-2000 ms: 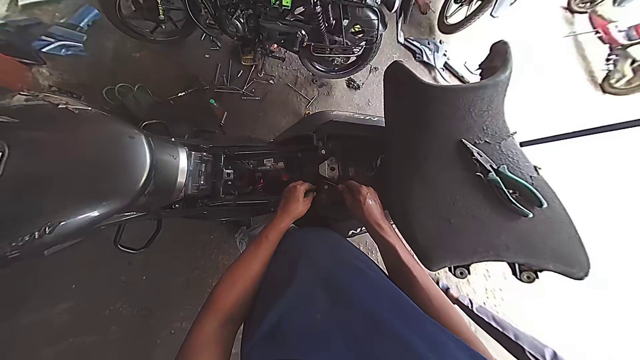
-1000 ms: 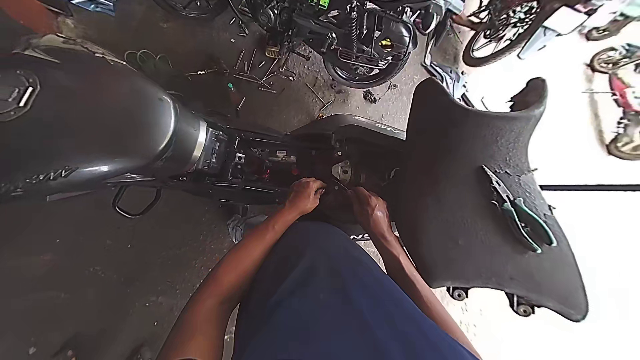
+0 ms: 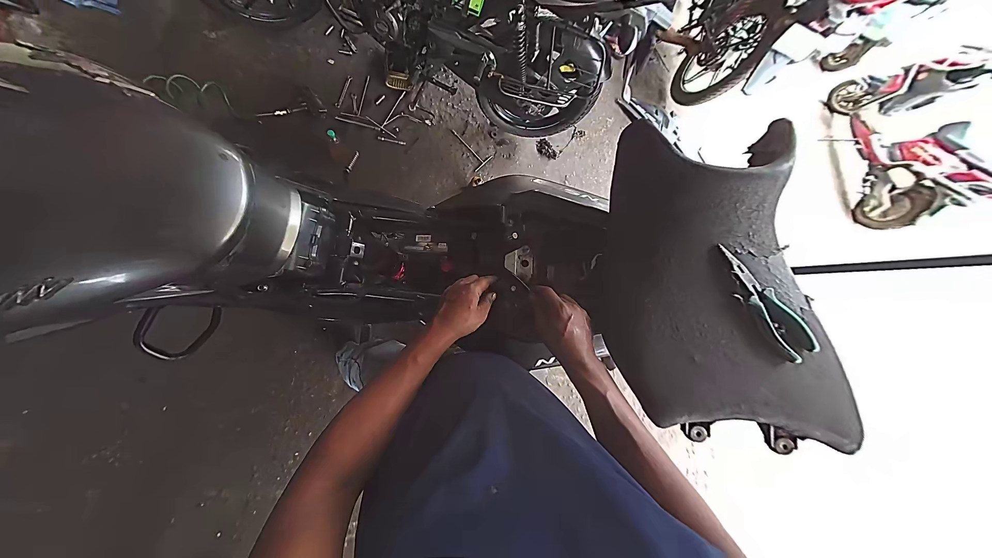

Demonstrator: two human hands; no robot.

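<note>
My left hand [image 3: 465,305] and my right hand [image 3: 561,319] are over the open frame section of a motorcycle, behind its grey fuel tank [image 3: 116,186]. A thin dark wire or cable [image 3: 513,277] seems to run between my fingertips; the fingers of both hands are bent toward it, but the exact grip is too small to tell. Just above my hands lies a metal bracket [image 3: 519,263]. To the right, a removed black motorcycle seat [image 3: 690,302] rests across the tail, carrying green-handled pliers [image 3: 767,310] on its cover.
Another motorcycle's rear wheel [image 3: 546,85] stands beyond the bike. Scattered bolts and tools [image 3: 380,120] lie on the floor, along with a green-handled tool [image 3: 333,136]. A person's foot [image 3: 682,39] shows near a wheel at the top. More motorcycles [image 3: 914,167] stand at right.
Both hands stay over the same part of the frame, with the fingers shifting only slightly. The seat and pliers have not plainly moved.
</note>
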